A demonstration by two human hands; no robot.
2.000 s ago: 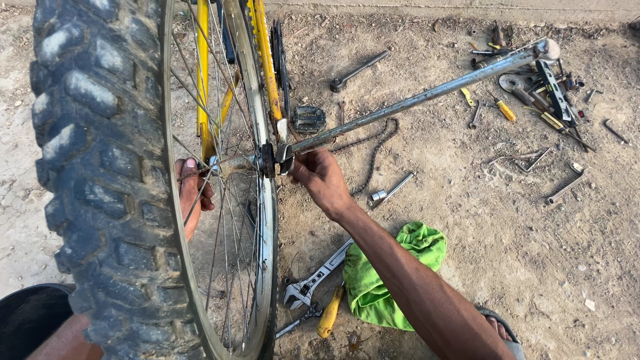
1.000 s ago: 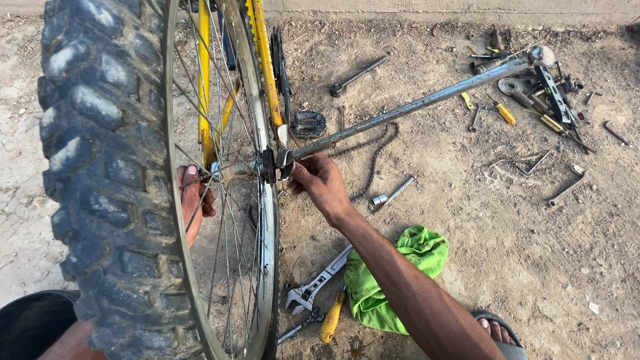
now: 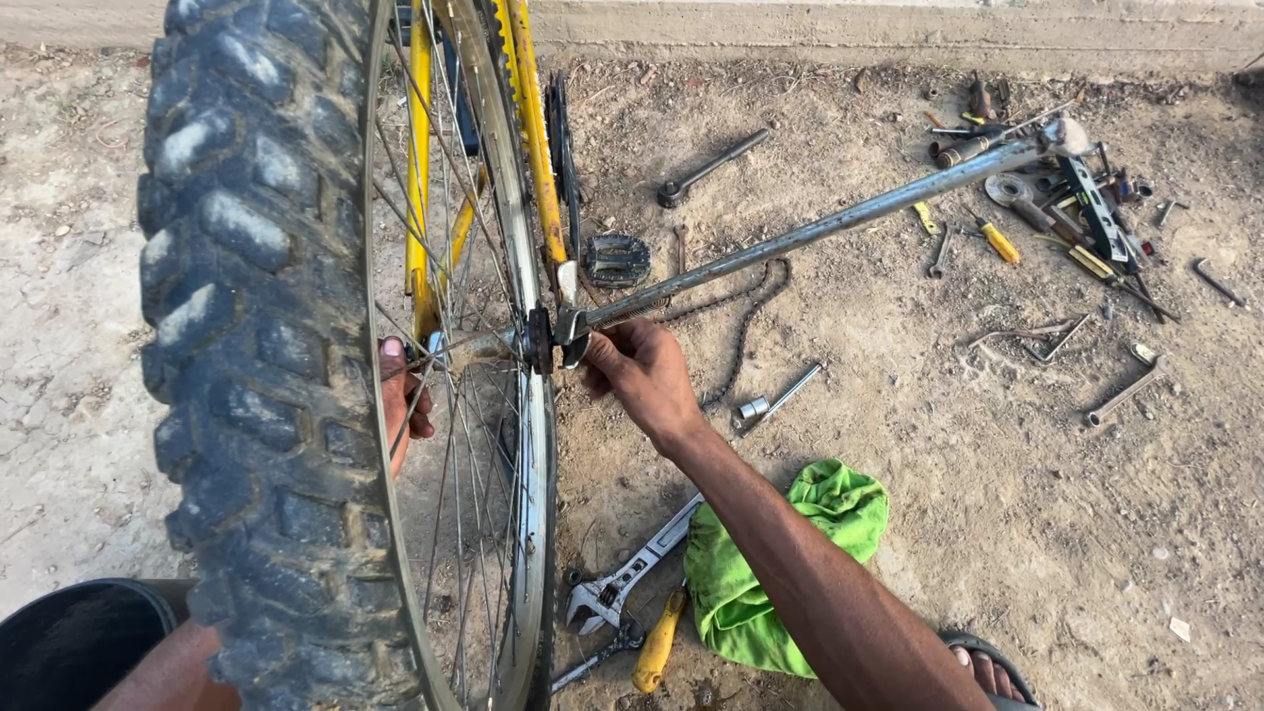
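A bicycle wheel with a knobby black tire (image 3: 267, 395) stands in front of me, set in a yellow bicycle frame (image 3: 538, 148). My left hand (image 3: 400, 400) is behind the spokes, fingertips at the axle end beside the frame; what it holds is partly hidden. My right hand (image 3: 642, 370) has thumb and fingers at the metal kickstand bracket (image 3: 571, 336) by the hub; whether it grips the bracket or a small part cannot be told. From that bracket the long metal kickstand (image 3: 820, 232) slants up to the right. A black pedal (image 3: 618, 261) shows just behind it.
On the dirt lie a ratchet wrench (image 3: 716, 168), a bicycle chain (image 3: 746, 336), a socket tool (image 3: 780, 398), an adjustable wrench (image 3: 632, 573), a yellow-handled screwdriver (image 3: 660, 642) and a green cloth (image 3: 839, 513). Mixed tools, including a small level (image 3: 1091, 207), lie at right. A black bucket (image 3: 89, 642) stands lower left.
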